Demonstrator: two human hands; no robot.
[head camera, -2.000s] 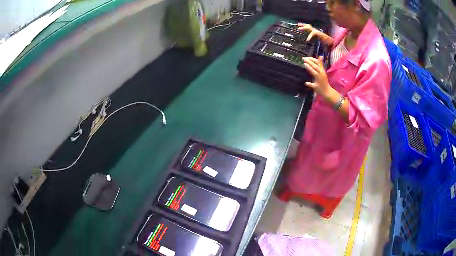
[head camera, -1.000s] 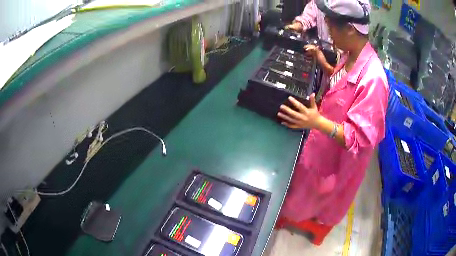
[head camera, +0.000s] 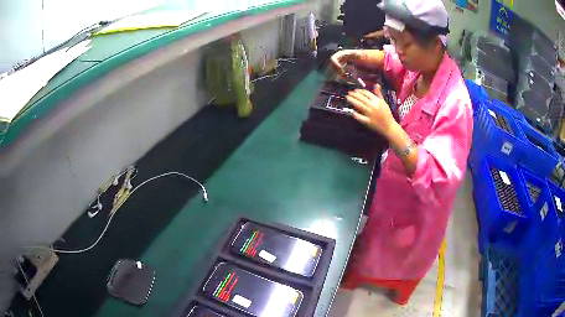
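Neither of my hands is in the picture. A black phone tray (head camera: 329, 266) lies on the green bench in front of me, cut off by the bottom edge. A smartphone (head camera: 276, 249) lies in its far slot, with green and red text lines, a small white label and a bright glare. A second smartphone (head camera: 253, 291) beside it shows the same kind of screen. Only the top of a third phone shows at the bottom edge. A dark rounded-square pad (head camera: 131, 282) with a white spot lies left of the tray.
A thin white cable (head camera: 160, 176) runs from a power strip (head camera: 41, 270) by the wall. A person in a pink coat (head camera: 427, 186) handles stacked trays (head camera: 342, 129) at the back. Blue crates (head camera: 509, 192) stand right, a red stool (head camera: 385, 286) beneath the person, papers on the shelf (head camera: 260, 13).
The orange blocks on the phone screens are gone. The person in pink has lifted both hands over the tray stack. A small white-marked item now shows at the bench edge by the stack.
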